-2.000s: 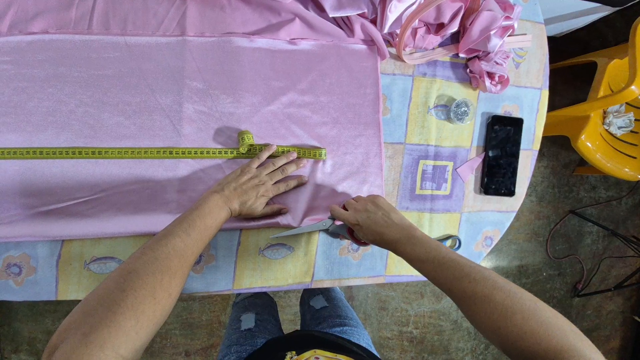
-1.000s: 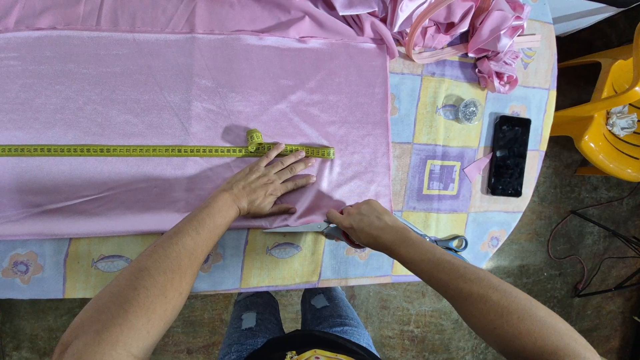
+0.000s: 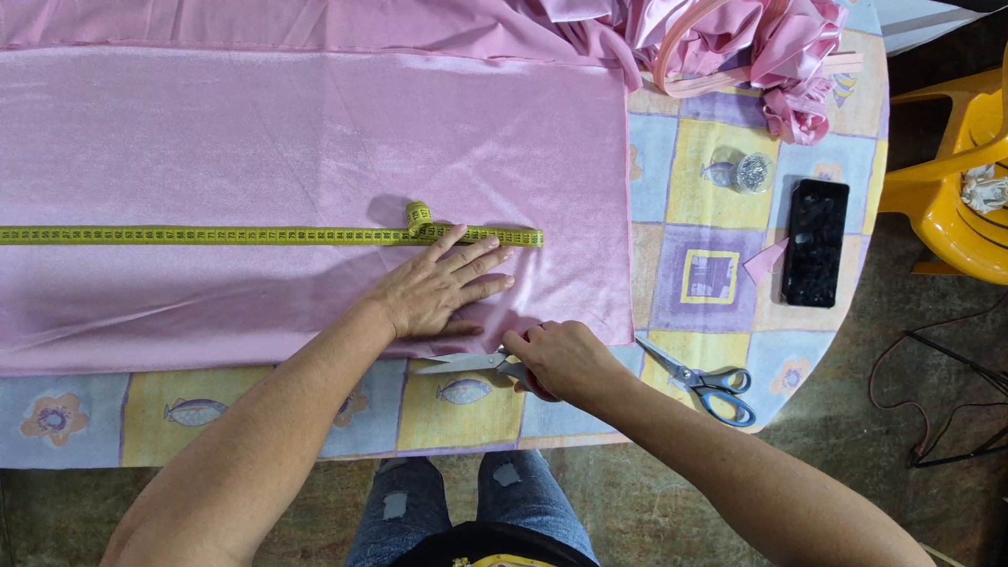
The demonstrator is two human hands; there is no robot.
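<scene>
Pink satin-like fabric [image 3: 236, 142] lies spread over the table. My left hand [image 3: 445, 291] rests flat on it with fingers apart, the fingertips at a yellow measuring tape [image 3: 260, 235] that runs across the cloth and ends in a small roll. My right hand [image 3: 563, 354] grips scissors [image 3: 465, 362] with red handles by the near edge of the fabric. Their blades point left, slightly parted, along that edge; whether cloth lies between them I cannot tell. A second pair of scissors [image 3: 697, 380], with blue-grey handles, lies on the tablecloth to the right of the fabric.
The patterned tablecloth [image 3: 575, 421] shows along the near and right sides. At the right lie a black phone [image 3: 817, 242], a pink scrap [image 3: 764, 261] and a clear container of pins [image 3: 754, 172]. Bunched pink fabric [image 3: 795, 39] sits at the far right. A yellow chair [image 3: 953, 213] stands beyond the table.
My right hand and the red-handled scissors have shifted slightly left along the near fabric edge. The second pair of scissors shows more fully. My left hand stays by the tape.
</scene>
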